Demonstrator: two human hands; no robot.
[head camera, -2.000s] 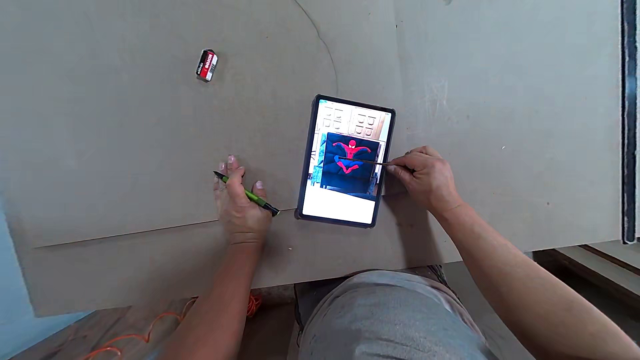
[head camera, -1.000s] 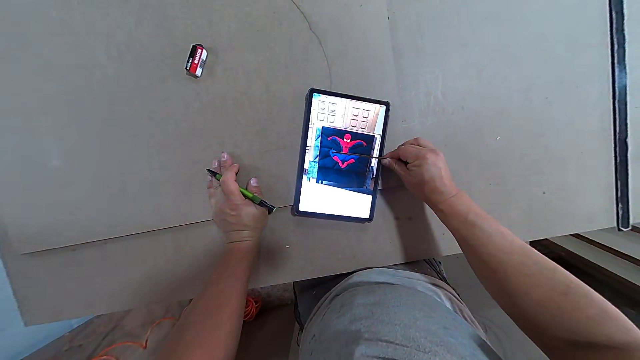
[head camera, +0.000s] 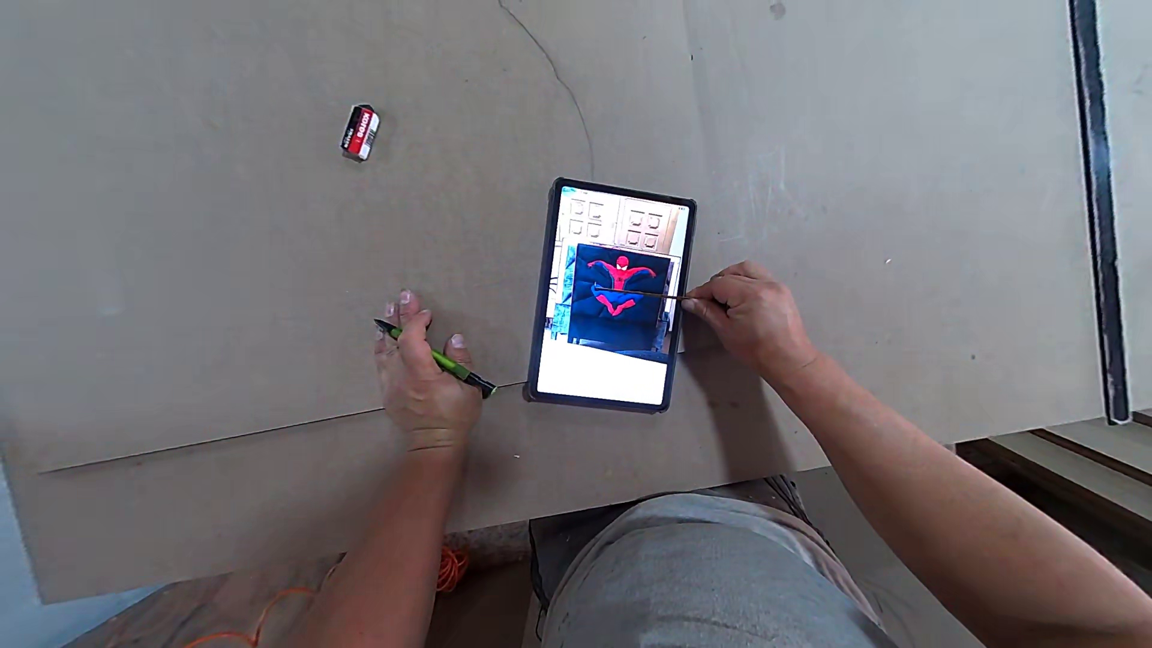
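Note:
My left hand (head camera: 427, 378) rests on the tan board, with a green and black pen (head camera: 447, 364) held between its fingers. My right hand (head camera: 751, 315) pinches a thin dark stick (head camera: 643, 293) at the tablet's right edge, and the stick lies across the picture on the screen. The tablet (head camera: 603, 376), in a dark case, sits between both hands and shows a red and blue costumed figure on a black panel. Up and to the left of it lies an eraser (head camera: 360, 132) in a red, black and white sleeve.
The large board (head camera: 225, 225) carries a long curved pencil line that runs down to the tablet. A straight line or seam crosses its lower left. A dark strip (head camera: 1100, 225) runs along the right side. Orange cord (head camera: 452, 569) lies below the near edge.

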